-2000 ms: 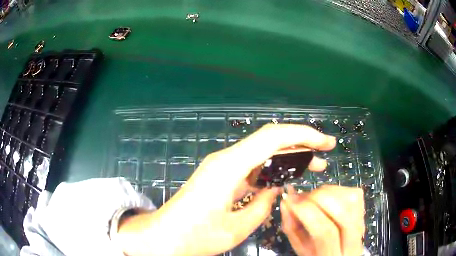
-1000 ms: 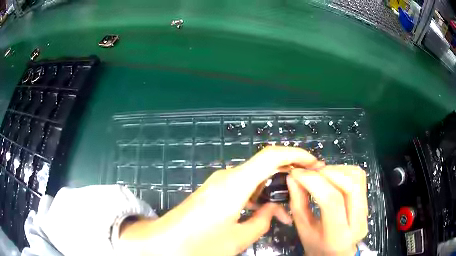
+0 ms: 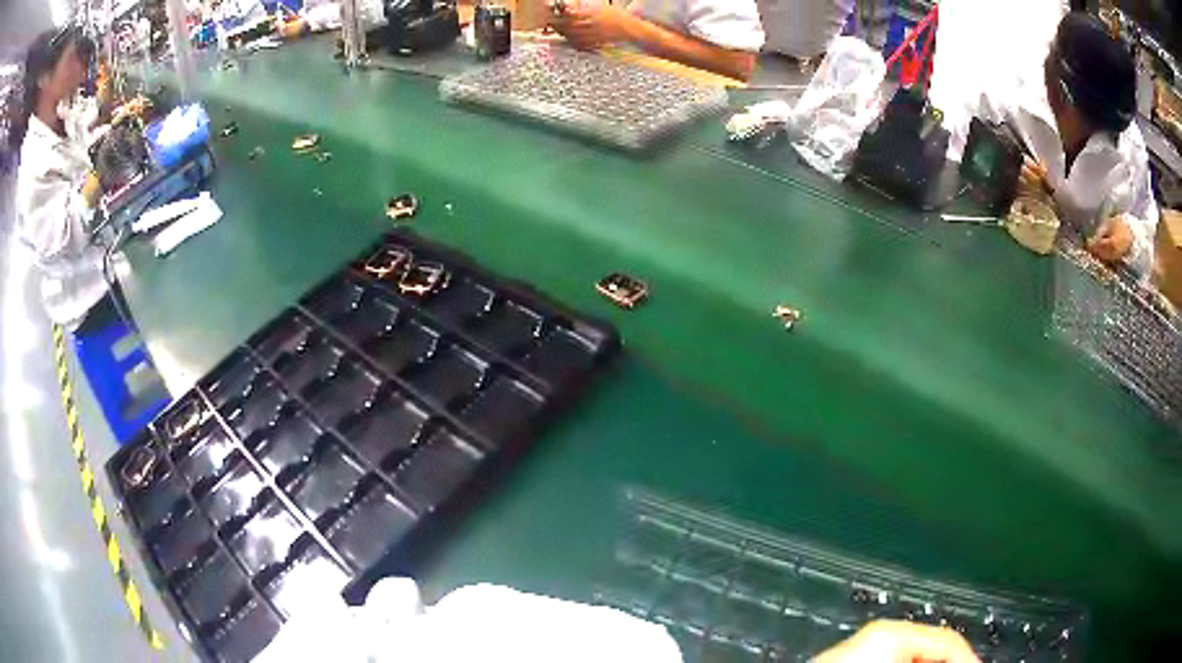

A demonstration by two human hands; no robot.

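Observation:
The clear blister tray [image 3: 739, 534] lies at the bottom right, cut off by the lower edge, with small shiny parts in its right pockets. A bit of my left hand [image 3: 897, 644] shows over it at the bottom edge; its fingers and anything in them are out of the picture. My white left sleeve lies along the bottom. My right hand is out of view. The black blister tray [image 3: 486, 330] lies at the left, with several watch housings, including one [image 3: 424, 277] in its far pockets and one [image 3: 139, 464] near its left corner.
A loose housing [image 3: 622, 289] and a small metal part [image 3: 787, 315] lie behind the trays; another housing [image 3: 402, 206] lies beyond. People sit across the bench and at the right; one is at the left. Another clear tray [image 3: 583, 93] lies far back. Yellow-black tape [image 3: 97, 518] marks the aisle.
The view has swung up and left. The housing between my hands, my right hand and the press with its red button have gone out of view. Several people and the aisle now show.

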